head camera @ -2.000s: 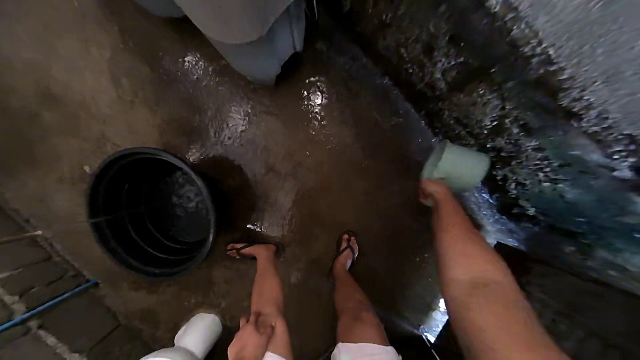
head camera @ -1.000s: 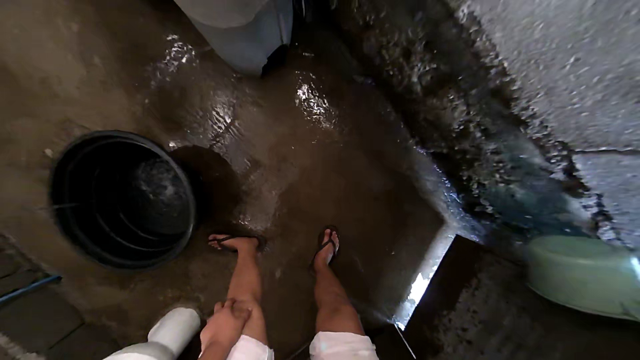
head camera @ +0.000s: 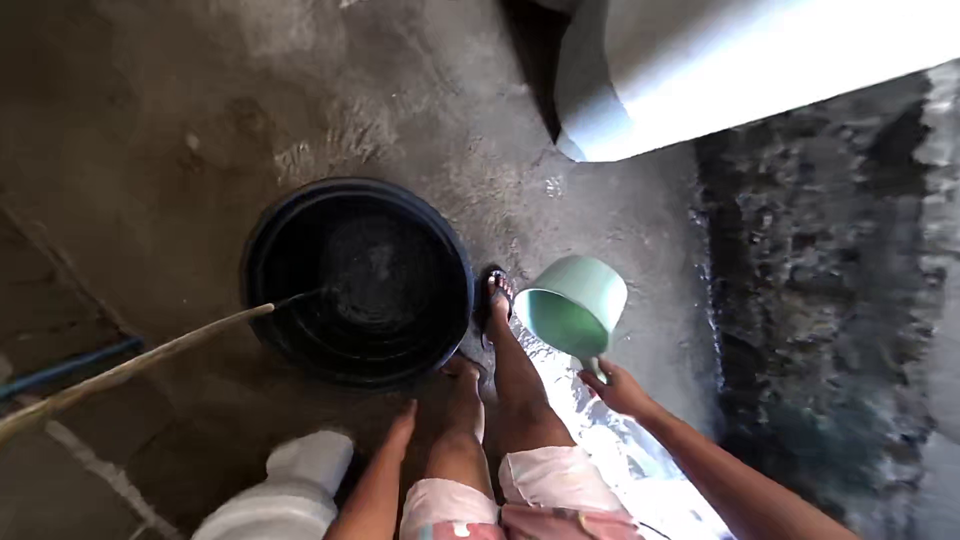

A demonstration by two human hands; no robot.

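Observation:
My right hand [head camera: 615, 386] is closed on the handle of a pale green plastic dipper [head camera: 581, 296], whose mouth faces left and toward me; whether it holds water I cannot tell. My left hand [head camera: 406, 420] hangs beside my left leg, seen edge-on, touching nothing that shows; its fingers are mostly hidden. Just beyond it stands a large round black plastic tub [head camera: 360, 375] with some water in the bottom. A thin stream runs into the tub from the end of a pale hose [head camera: 172, 347].
A white rounded container [head camera: 675, 82] stands at the upper right. A rough, wet wall [head camera: 810, 300] runs down the right side. At lower left are a white object [head camera: 281, 495], perhaps a toilet, and a blue pipe [head camera: 71, 367]. The concrete floor [head camera: 465, 120] is wet.
The dipper in my right hand has come back from the far right to near my feet. My left hand has left my leg. My feet now stand closer to the tub; the view has turned left.

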